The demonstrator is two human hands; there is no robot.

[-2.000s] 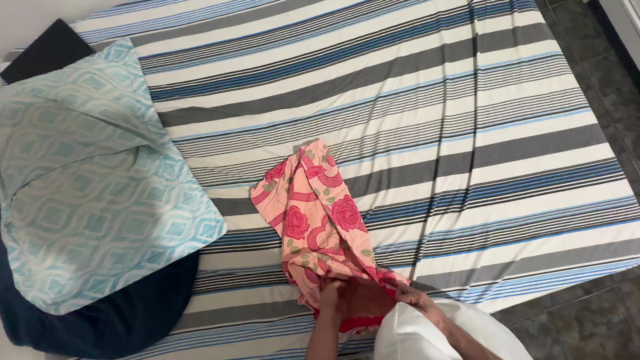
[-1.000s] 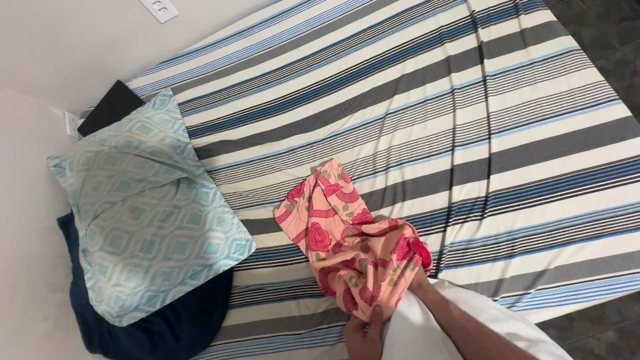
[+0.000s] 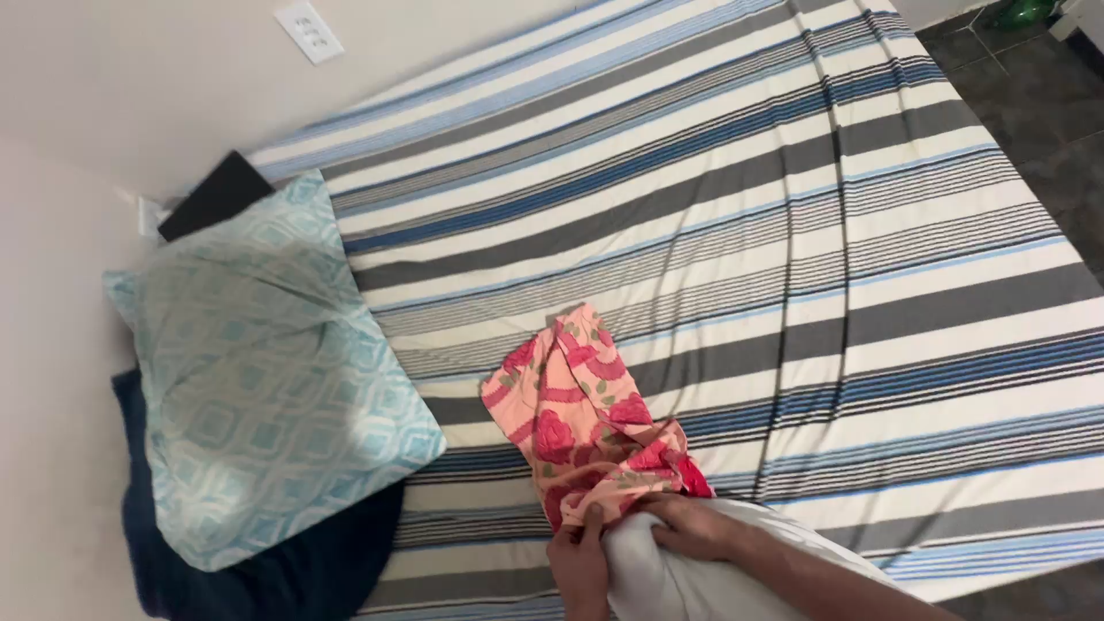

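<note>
A pink fabric piece with red roses (image 3: 595,414) lies bunched on the striped bed sheet (image 3: 690,233), its narrower end flat and its near end gathered. My left hand (image 3: 580,552) pinches the near edge of the cloth between thumb and fingers. Close beside it, my right hand (image 3: 686,522) is on the same edge with bent fingers; its fingertips are partly hidden by cloth, so its grip is unclear. White fabric (image 3: 681,586) lies below and around my right hand and forearm.
At the left, a light blue patterned pillow (image 3: 276,388) rests partly over a dark blue cloth (image 3: 345,552). Behind the pillow is a flat black object (image 3: 216,197). A wall outlet (image 3: 309,33) is above the bed, and dark floor tiles (image 3: 1026,112) lie beyond its right edge.
The gathered near end of the floral cloth has changed shape, with its red edge lower beside my right hand. My right hand has moved closer to my left. The view has shifted.
</note>
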